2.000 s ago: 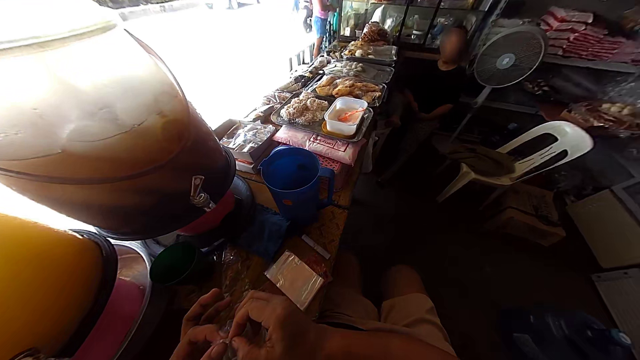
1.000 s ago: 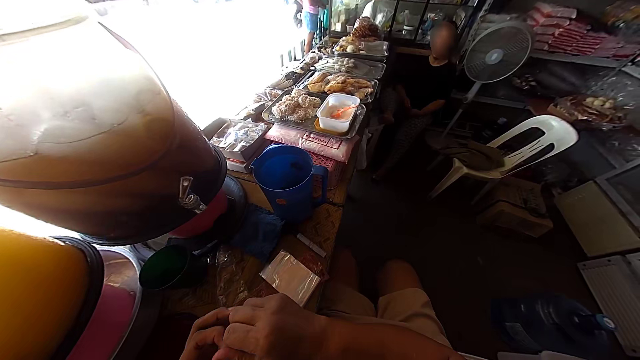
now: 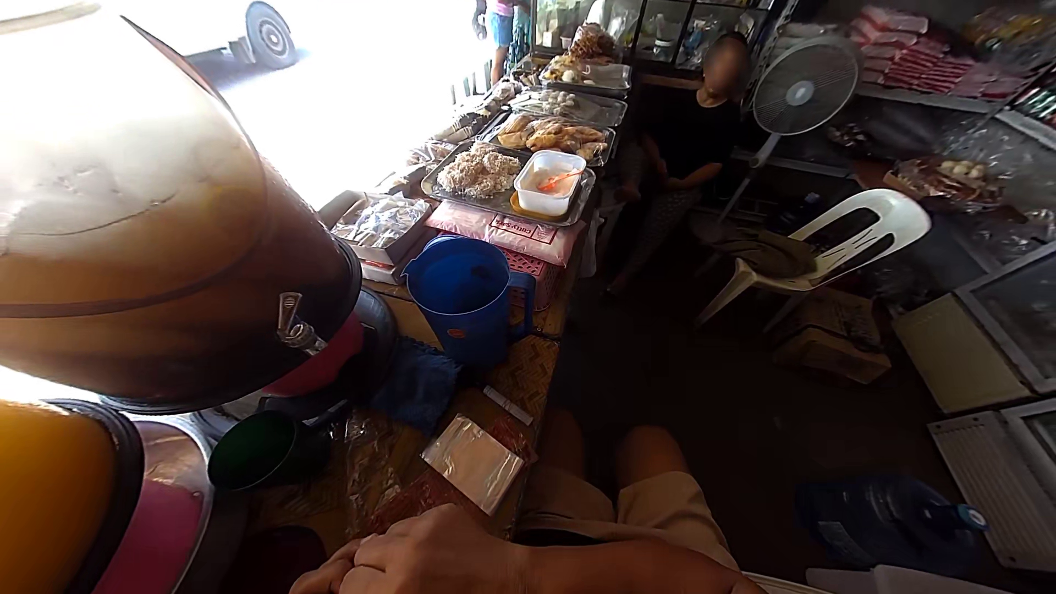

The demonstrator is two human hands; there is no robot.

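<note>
At the bottom edge of the view, my right hand is bent over with its fingers curled, covering whatever lies beneath it. Fingers at its left side may belong to my left hand, which is mostly hidden. Just above the hands lies a stack of clear plastic bags on a woven-patterned table. Crumpled clear plastic is left of it, and a small white tube-like item is above it. Farther up stand a blue plastic pitcher and a blue cloth. A green plastic dipper is at the left.
Large drink dispensers, one with brown liquid and one yellow, fill the left. Food trays line the table's far part. A seated person, a standing fan, a white plastic chair and a water jug are at the right.
Both hands showed with fingers pinched together two seconds ago; now they are lower in view, with the right hand over the left. The view has shifted somewhat.
</note>
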